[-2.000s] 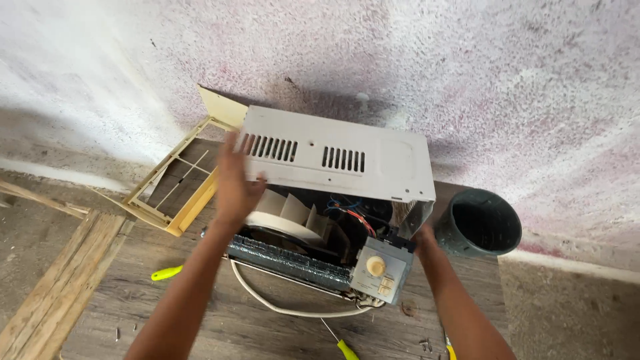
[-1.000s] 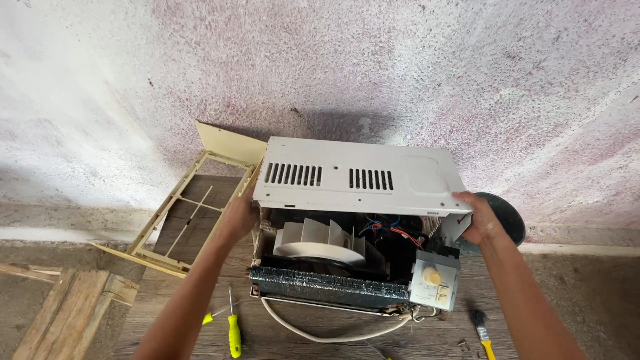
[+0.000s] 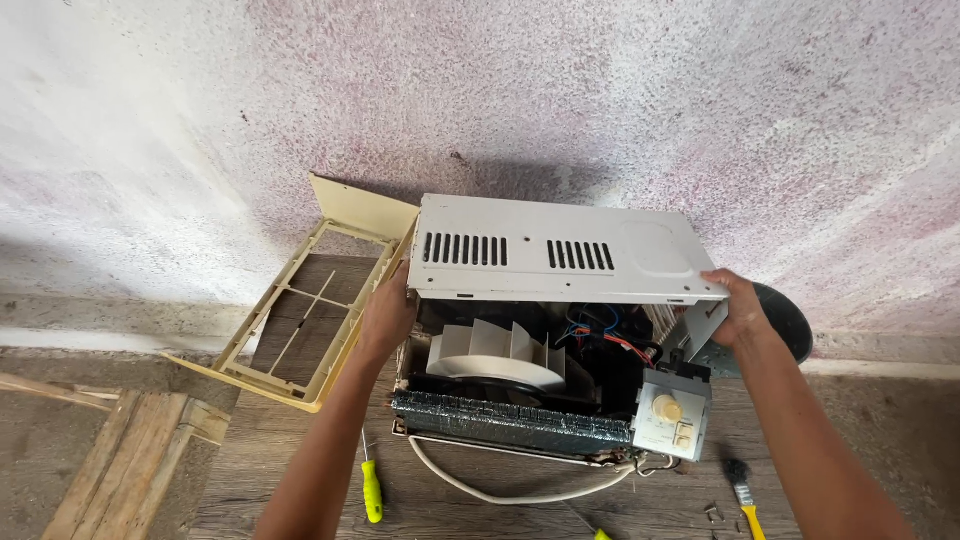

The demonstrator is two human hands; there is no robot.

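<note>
A white sheet-metal housing (image 3: 570,247) with two rows of vent slots sits over the back of an opened window air conditioner. My left hand (image 3: 390,311) grips its left end, the fingers partly hidden behind the edge. At the right front corner, my right hand (image 3: 739,307) holds the metal with the thumb on top. Below the housing's front edge show a white blower wheel (image 3: 495,360), red and blue wires (image 3: 615,337), dark finned coils (image 3: 510,424) and a control panel (image 3: 671,416) with a cream knob. A white power cord (image 3: 510,499) loops in front.
A cream plastic front grille frame (image 3: 262,330) leans at the left, by the wall. The dark bucket (image 3: 784,326) stands behind my right hand. On the wooden tabletop (image 3: 285,480) lie a yellow-green screwdriver (image 3: 372,491), another yellow-green handle (image 3: 601,534), a brush (image 3: 742,495) and small metal pieces (image 3: 714,514).
My left hand has gone from the top of the housing to its left end. The housing now sits farther back relative to the coils than two seconds ago. The view has shifted.
</note>
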